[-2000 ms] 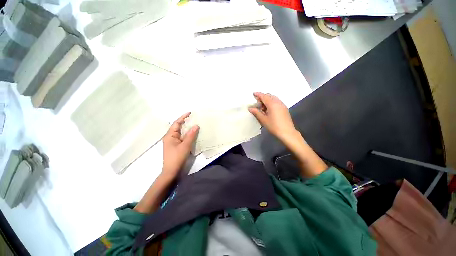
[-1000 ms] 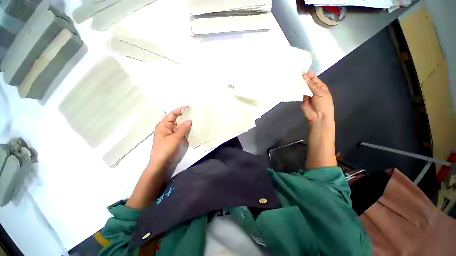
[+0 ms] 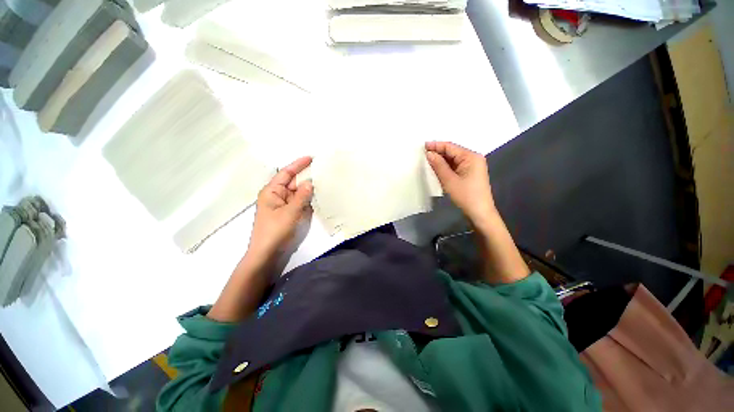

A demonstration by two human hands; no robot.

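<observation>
Pale cut strips [image 3: 374, 189] lie close together, partly overlapping, at the table's near edge in front of me. My left hand [image 3: 282, 208] has thumb and fingers on their left end. My right hand [image 3: 460, 175] pinches the right end of the top strip between thumb and fingers. Glare hides how many pieces each hand holds. An overlapped layout of strips [image 3: 175, 145] lies flat to the left, with a separate strip [image 3: 216, 216] beside its lower right side.
Loose strips [image 3: 241, 60] lie beyond the layout. Paired stacks stand at upper left [image 3: 92, 76] and top centre [image 3: 394, 28]. A small bundle of strips [image 3: 28, 245] is at far left. A tape roll [image 3: 557, 26] and papers [image 3: 628, 8] lie at upper right.
My right hand swung out to the right with a pale strip, then came back left to the strips in front of me. My left hand has stayed at their left end.
</observation>
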